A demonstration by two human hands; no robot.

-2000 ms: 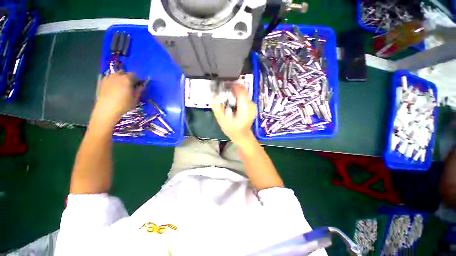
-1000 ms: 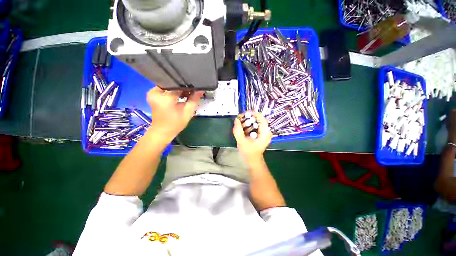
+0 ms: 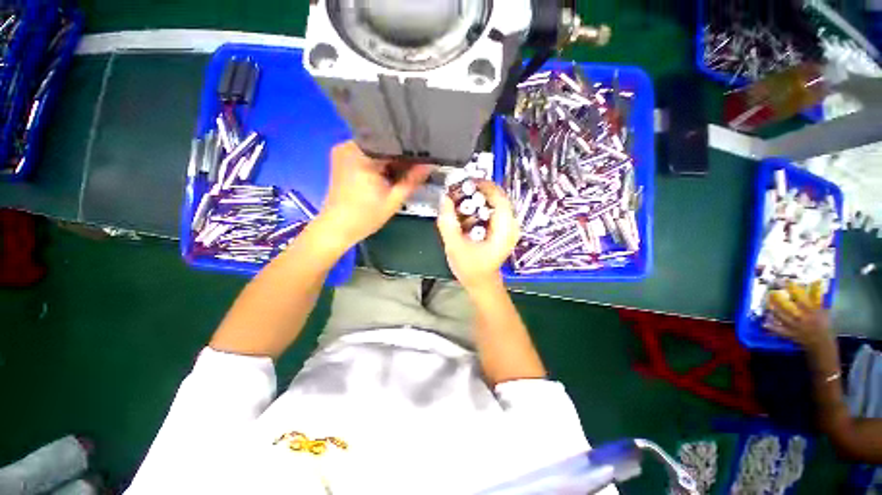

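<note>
The grey press (image 3: 411,106) stands over a silver-white fixture plate (image 3: 423,205), mostly hidden by the press and my hands. My left hand (image 3: 366,193) is at the fixture's left side, under the press head, fingers partly hidden; whether it holds a part cannot be told. My right hand (image 3: 479,232) is cupped palm up at the fixture's right, holding several small tubular parts (image 3: 471,206) with white round ends. The left blue bin (image 3: 300,106) holds metal tubes partly in rows. The right blue bin (image 3: 650,174) is heaped with metal tubes.
A black flat object (image 3: 688,140) lies right of the right bin. Farther right, a neighbour's hand (image 3: 801,317) with yellow fingertips reaches into a blue tray (image 3: 747,290) of short white parts. Brass fittings (image 3: 588,33) stick out at the press's right. More blue trays stand at the far left (image 3: 60,72).
My right hand has moved from the right bin's front edge up to the fixture. My left hand remains under the press head. A neighbour's hand has come into the white parts tray.
</note>
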